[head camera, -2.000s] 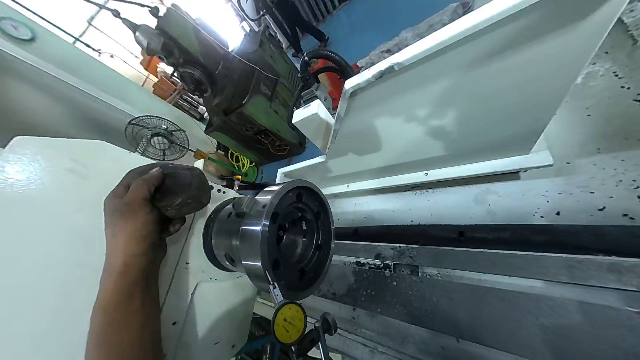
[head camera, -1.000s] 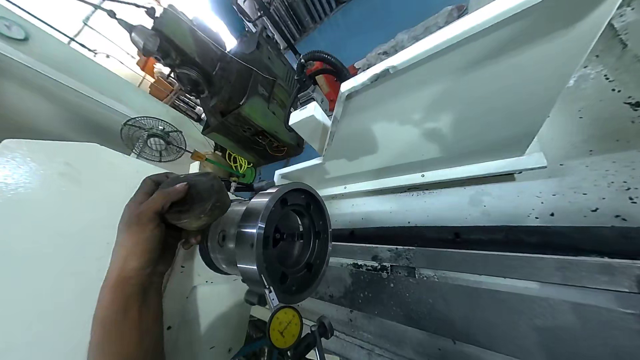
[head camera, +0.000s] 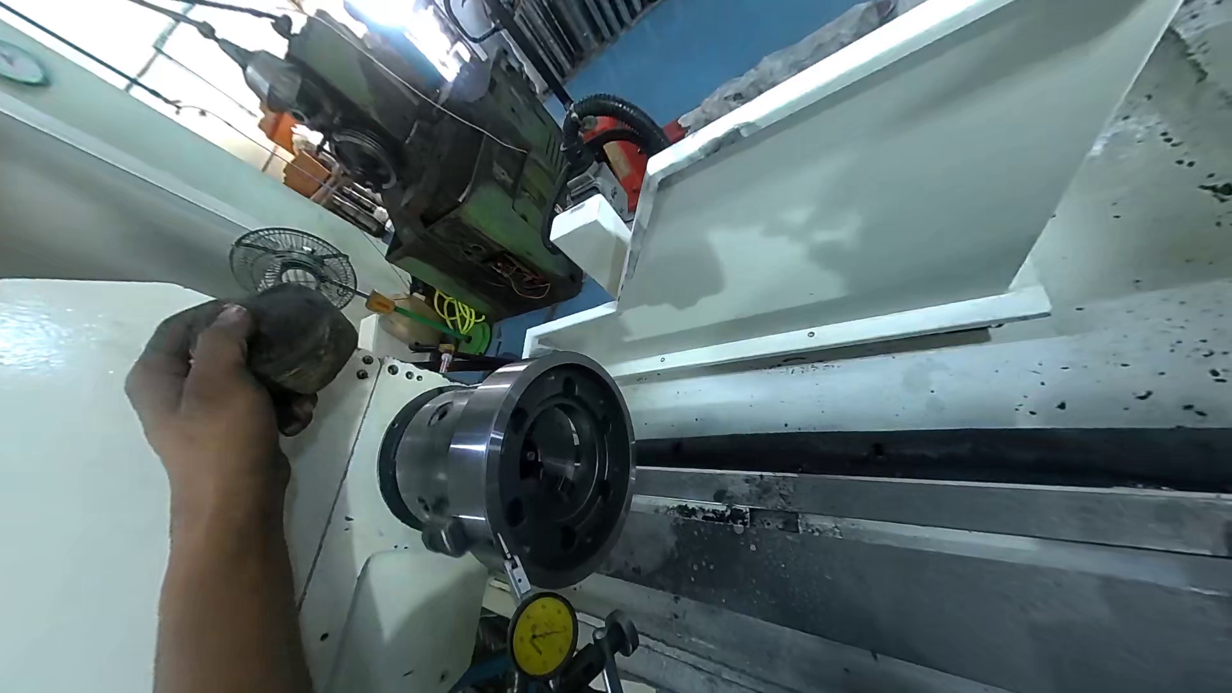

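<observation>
My left hand [head camera: 217,385] grips a dark, rounded block [head camera: 300,339], whose exact kind I cannot tell, above and left of the lathe spindle. A shiny round steel chuck or spindle flange [head camera: 481,452] sticks out from the white headstock [head camera: 96,481], its dark bored face turned to the right. Below it stands a yellow-faced dial indicator [head camera: 543,635], its stem reaching the lower rim of the flange. A jointed holder with a dark knob [head camera: 616,635] is beside the dial. My right hand is not in view.
Grey lathe bed ways [head camera: 866,568] run off to the right, marked with dark chips. Behind them stands a white sheet-metal guard [head camera: 847,192]. Farther back are a green machine [head camera: 481,183], a wire-caged fan [head camera: 289,262], a black hose [head camera: 621,120] and a coiled yellow-green cable [head camera: 454,313].
Between two seconds and one second ago, my left hand moved the dark block right to the flange's upper side; now the block is back up and left, apart from it.
</observation>
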